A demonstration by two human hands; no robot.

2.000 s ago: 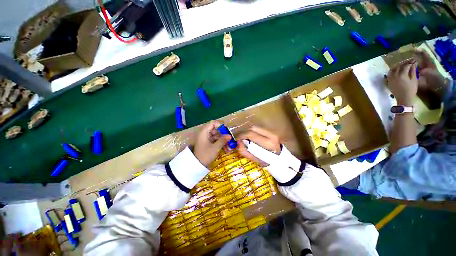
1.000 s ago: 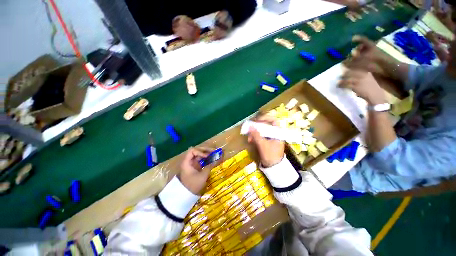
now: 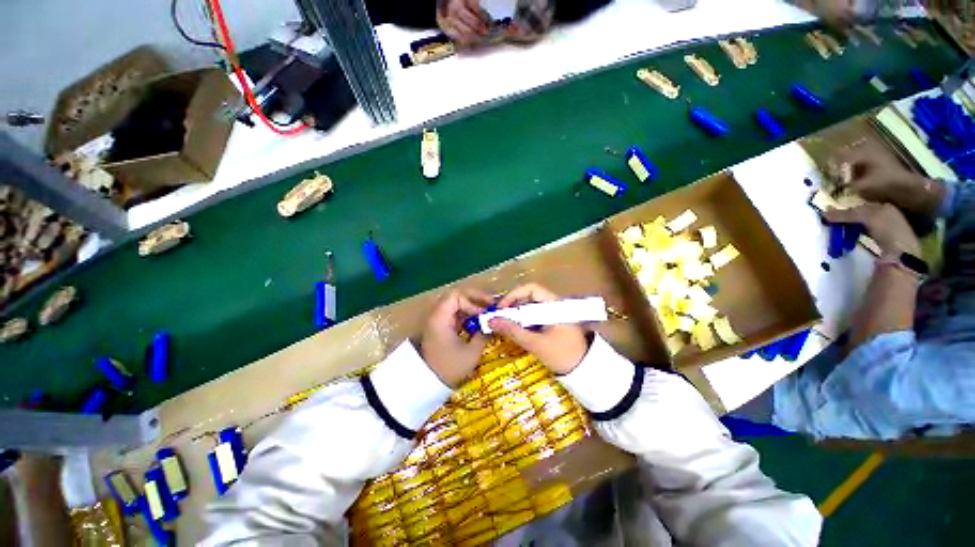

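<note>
My left hand (image 3: 453, 333) is closed on a blue battery pack (image 3: 471, 324), mostly hidden by the fingers. My right hand (image 3: 542, 329) holds a long white adhesive strip (image 3: 551, 312), whose left end meets the pack. The strip points right, towards the open carton. Both hands are close together over rows of shiny amber-wrapped packs (image 3: 497, 401) with thin wires between them. Whether the strip is stuck to the pack cannot be told.
An open carton (image 3: 772, 280) of pale yellow pieces (image 3: 684, 278) stands at right. A green conveyor (image 3: 513, 203) carries blue packs and tan assemblies. Blue packs with pale labels (image 3: 156, 495) lie at lower left. Another person's hands (image 3: 871, 219) work at right.
My right hand has come back from beside the carton with the white strip and now meets my left hand at the pack. The view has shifted.
</note>
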